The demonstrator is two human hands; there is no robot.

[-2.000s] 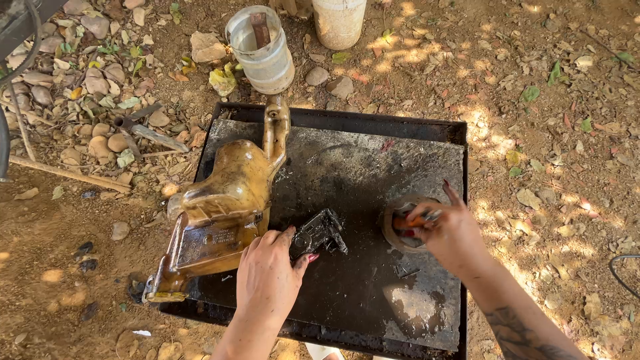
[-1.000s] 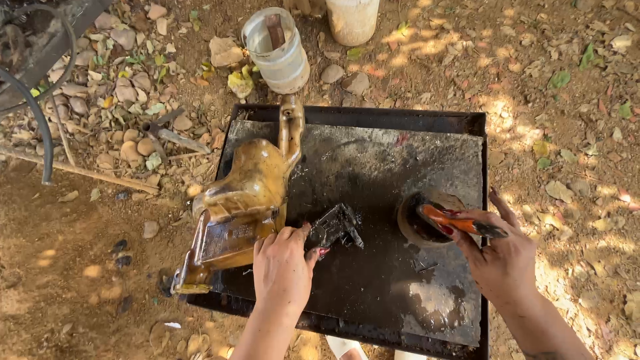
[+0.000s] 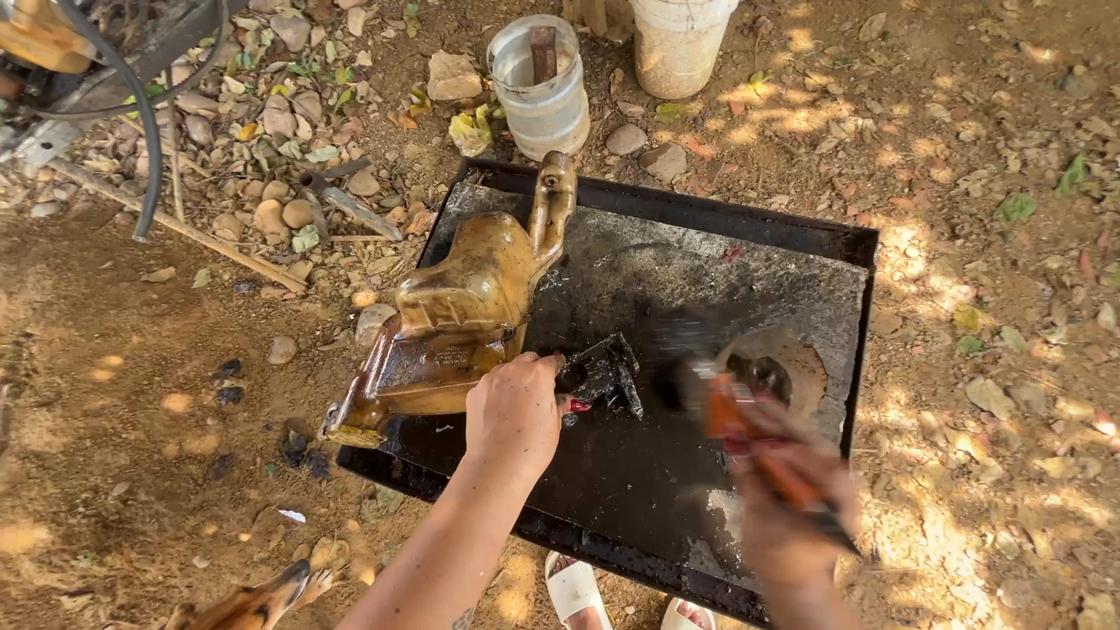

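My left hand (image 3: 516,416) grips the edge of a small black, oily part (image 3: 608,376) over a dark metal tray (image 3: 862,249). My right hand (image 3: 792,499), blurred, holds a brush (image 3: 744,429) with an orange handle; its dark bristles, blurred too, lie just right of the black part. Behind the brush a round container (image 3: 809,367) with dark contents stands on the tray. To the left of my left hand, a large amber-coloured plastic reservoir (image 3: 477,289) with a long neck rests along the tray's left side, wet and shiny.
Beyond the tray stand a cut plastic container (image 3: 547,114) with a brown object in it and a whitish bucket (image 3: 678,52). A black hose (image 3: 149,131) hangs from machinery at upper left. A dog (image 3: 262,604) is at lower left. Stones and leaves litter the dirt.
The brush was in the round container one second ago; my right hand has moved it left, out beside the black part. My left hand keeps its hold on the part.
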